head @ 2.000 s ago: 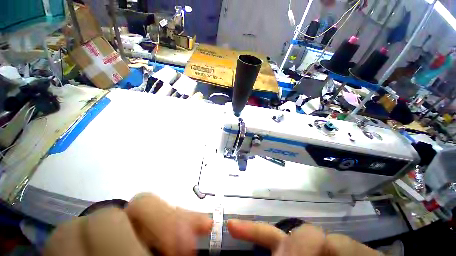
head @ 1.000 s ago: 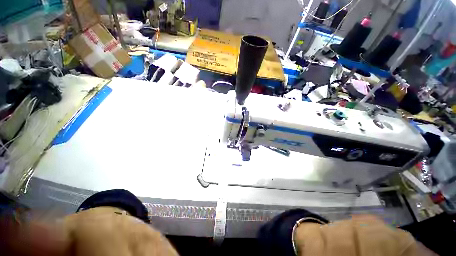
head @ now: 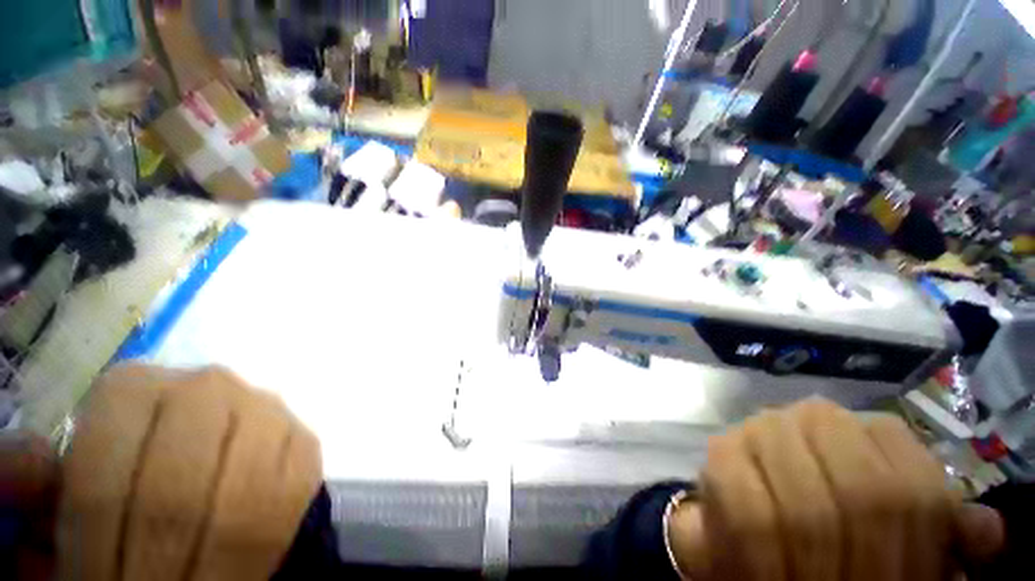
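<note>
My left hand (head: 187, 471) is at the lower left over the table's front edge, its back to the camera and its fingers curled out of sight. My right hand (head: 829, 494) is at the lower right, also back up with curled fingers; a thin ring-like band shows at the wrist. What either hand holds, if anything, is hidden. A short white tape strip (head: 497, 522) crosses the ruler edge (head: 409, 507) between them. The white sewing machine head (head: 670, 306) stands behind, with its presser foot area (head: 549, 361) at its left end.
A dark flared tube (head: 549, 182) rises above the needle end. A yellow-brown cardboard box (head: 465, 142) lies behind the table, and a taped carton (head: 221, 142) leans at the back left. Dark thread cones (head: 783, 100) stand at the back right. Cloth heaps surround the table.
Both hands were together at the tape strip, then moved apart and down to the lower corners. Now they are higher and farther apart, backs up. The tape strip stays on the front edge.
</note>
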